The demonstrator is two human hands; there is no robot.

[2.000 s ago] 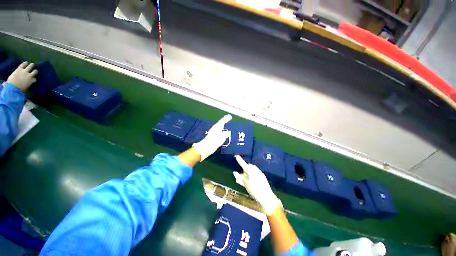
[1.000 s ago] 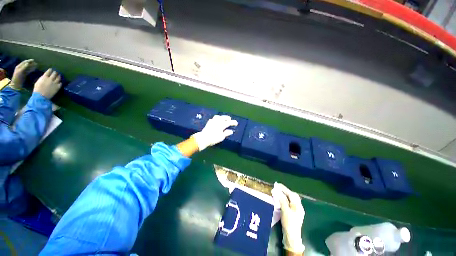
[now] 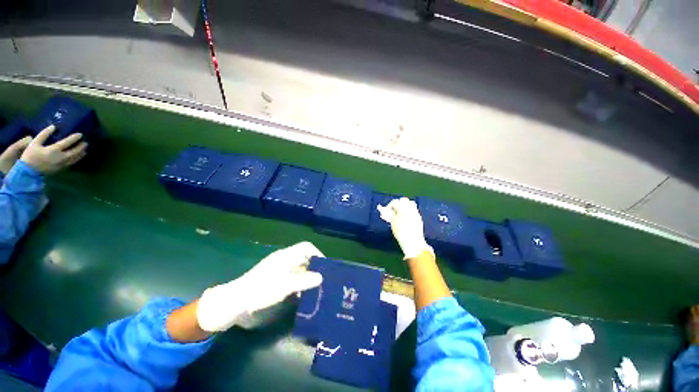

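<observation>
My left hand [image 3: 264, 289], in a white glove, grips the left edge of a flat navy booklet [image 3: 349, 295] with a white logo, above the navy booklet stack [image 3: 356, 361] on the bench. My right hand [image 3: 408, 230], in a white glove, is over a navy box base [image 3: 381, 230] in the row on the green belt. Its fingertips are at the top of that base, and whether they hold anything is unclear. To its right are a lid [image 3: 443, 223] with a logo, a base with an open dark hole [image 3: 494, 245] and another lid [image 3: 539, 246].
More navy boxes [image 3: 295, 191] extend left along the belt [image 3: 134, 153]. Another worker's gloved hands [image 3: 54, 151] touch a box at far left. Translucent bottles [image 3: 552, 338] and a crumpled white scrap [image 3: 627, 375] lie at right. A person's arm shows at the right edge.
The row of boxes has shifted left in view. My left hand has come from the row to the stack and now holds a booklet. My right hand has gone from the stack to a box base.
</observation>
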